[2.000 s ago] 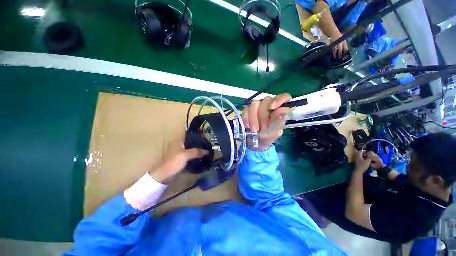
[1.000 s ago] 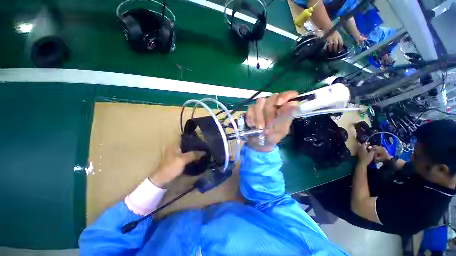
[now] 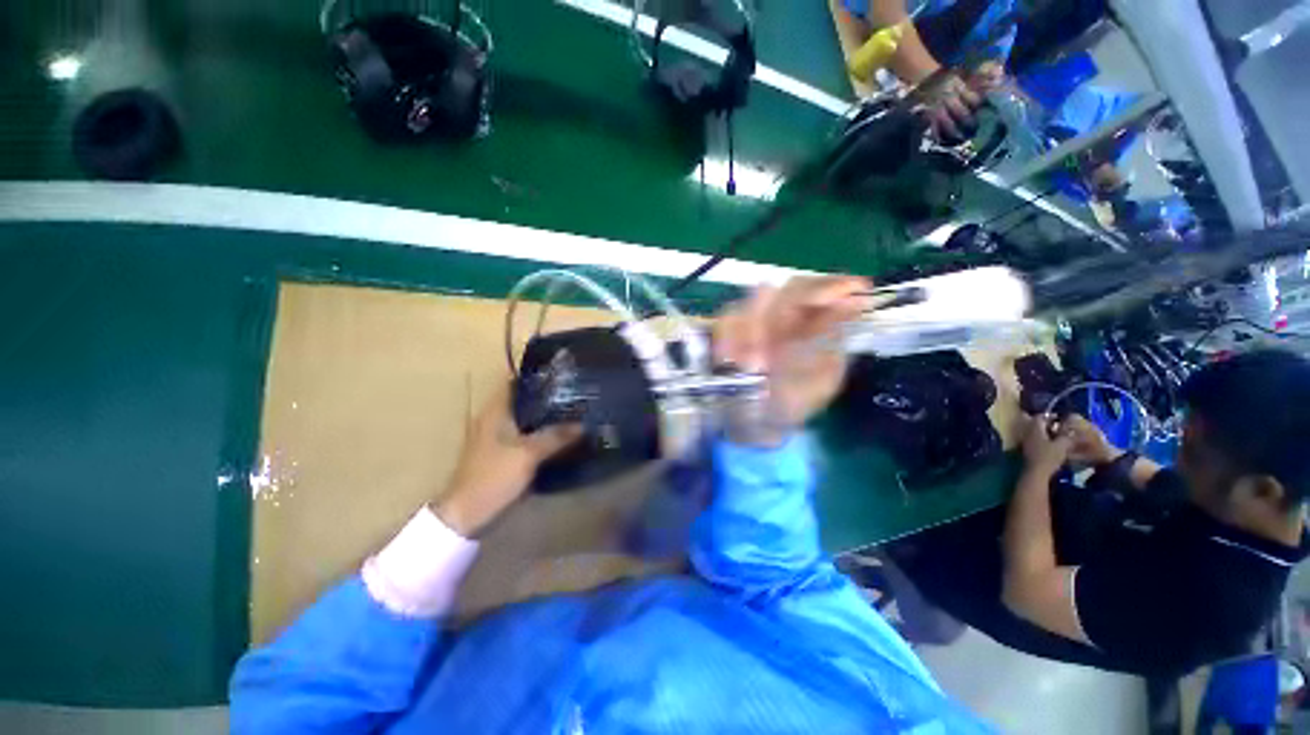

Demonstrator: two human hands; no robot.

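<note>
A headset with black cups and thin pale headband hoops is held above the cardboard mat. My left hand grips a black cup at its left side. My right hand is closed around the white electric screwdriver, which lies nearly level and points left. Its silvery nozzle is at the hoop side of the headset; blur hides whether they touch. My right hand is blurred. The boom microphone cannot be made out.
On the green bench beyond the white strip lie a black ear cushion and two headsets. Black parts are piled at the right. A seated person in black works there; another person's hands are at the upper right.
The headset has turned in my left hand, so the cup faces show more and the boom microphone no longer shows clearly. The screwdriver and my right hand have shifted slightly right.
</note>
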